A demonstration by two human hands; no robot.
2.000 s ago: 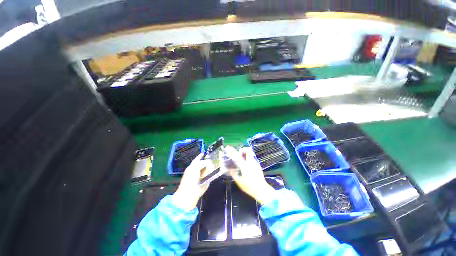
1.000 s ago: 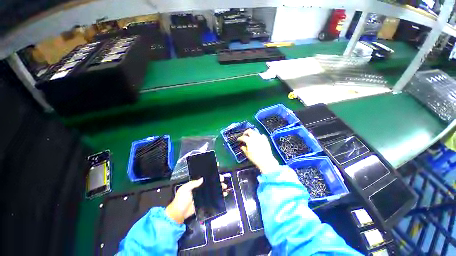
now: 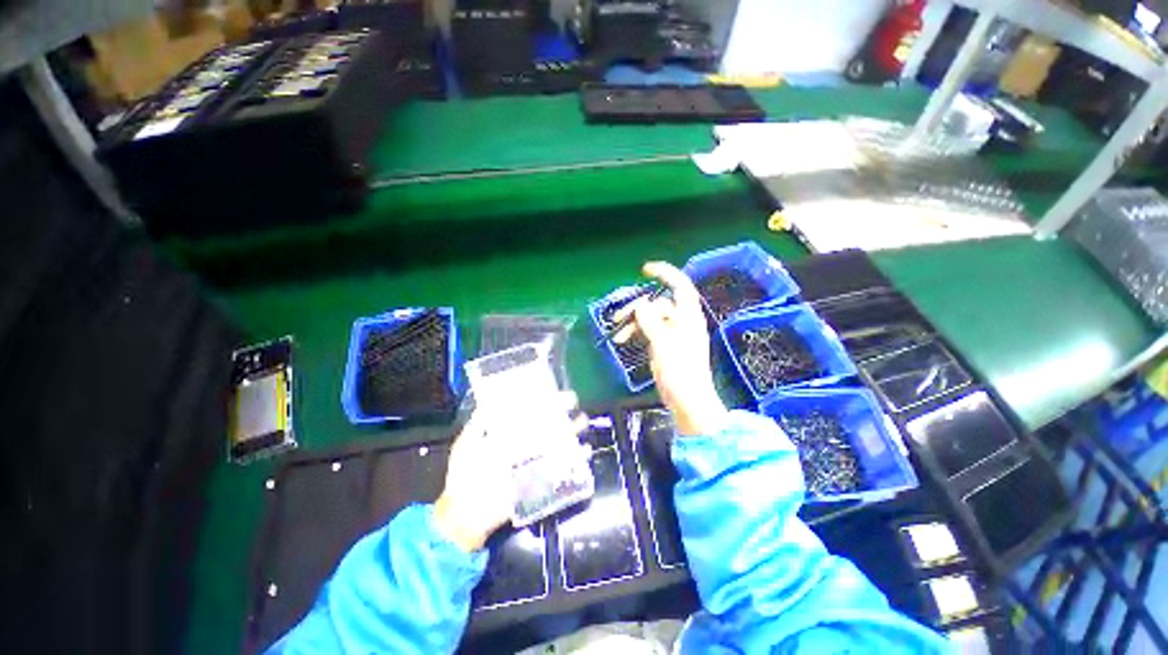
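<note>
My left hand (image 3: 477,476) holds a phone body (image 3: 528,429) above the foam tray. The face turned up looks white and bright, with a dark patterned end toward me. My right hand (image 3: 676,335) is over the right strip bin (image 3: 607,302), with thumb and fingers pinched on a thin black strip (image 3: 658,294). Black strips also lie in the left strip bin (image 3: 407,365). A clear plastic bag (image 3: 523,335) lies between the two bins. The foam tray (image 3: 346,512) holds phone bodies with glossy black faces (image 3: 600,512) below my hands.
Three blue bins of small black parts (image 3: 826,441) stand in a row at the right. Beyond them is another foam tray (image 3: 929,397) with phones. A single open unit (image 3: 263,399) lies left of the bins. A tall black stack (image 3: 243,166) stands at the back left.
The phone body in my left hand showed its black glass face before and now shows its pale side. My right hand has lifted slightly from the strip bin with a strip.
</note>
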